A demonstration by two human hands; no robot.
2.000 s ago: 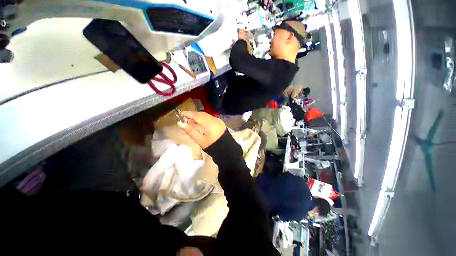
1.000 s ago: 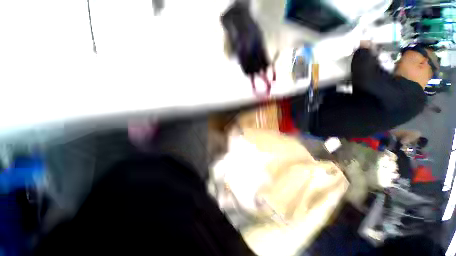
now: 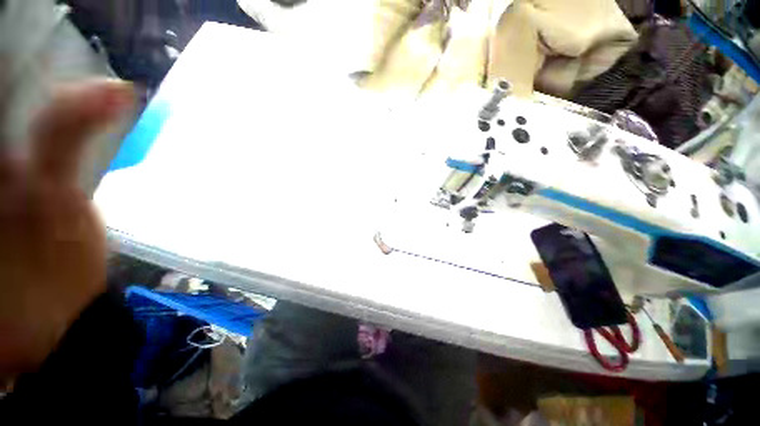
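Observation:
My left hand [image 3: 54,216] is large and blurred at the left edge, its dark sleeve below. Its fingers are raised beside a blurred greyish-white, fabric-like mass [image 3: 37,75] at the upper left; I cannot tell whether they hold it. My right hand is not in view. The white sewing machine head [image 3: 583,179] with a blue stripe lies at the right, its needle area [image 3: 467,200] over the white table [image 3: 275,158]. No fabric shows under the needle area. A black phone [image 3: 579,279] lies over the scissors, whose red handles [image 3: 612,344] stick out at the table's front edge.
Beige cut fleece parts [image 3: 500,42] are heaped behind the machine, next to dark ribbed fabric [image 3: 646,87]. A blue crate [image 3: 196,309] is below the table's front edge at the lower left. A thread [image 3: 467,268] runs across the tabletop. A cardboard-coloured piece [image 3: 587,410] shows at the bottom right.
The view has swung left from the neighbouring operator and the pale fabric pile to the machine and table. The hand seen earlier near that pile is gone; my left hand now shows at left.

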